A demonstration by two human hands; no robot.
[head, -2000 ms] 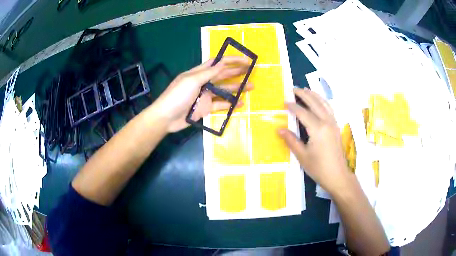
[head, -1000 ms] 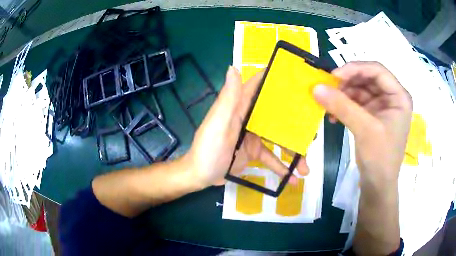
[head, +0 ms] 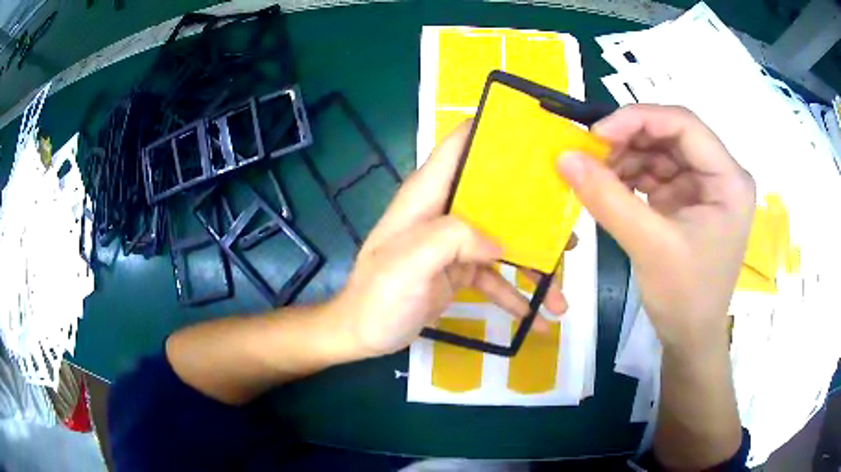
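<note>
A black plastic frame (head: 480, 348) is held tilted over the adhesive sheet. A yellow adhesive piece (head: 513, 175) covers its large upper opening; the small lower opening is uncovered. My left hand (head: 415, 267) grips the frame from the left, thumb on the yellow piece and fingers behind the frame. My right hand (head: 678, 203) pinches the upper right corner of the yellow piece at the frame's edge. A black object shows between the frame's top right and my right fingers; I cannot tell what it is. The white adhesive sheet (head: 495, 369) with yellow rectangles lies below, partly hidden by the hands.
A pile of black frames (head: 226, 143) lies at the left. White waste strips (head: 41, 258) are at the far left edge. White waste sheets (head: 687, 69) heap at the right, with loose yellow squares (head: 767, 249) on them. A pale rail (head: 369, 15) runs along the back.
Since two seconds ago, the yellow piece has come onto the frame and my right hand has taken hold of it. In the last second my left thumb has moved onto the yellow piece.
</note>
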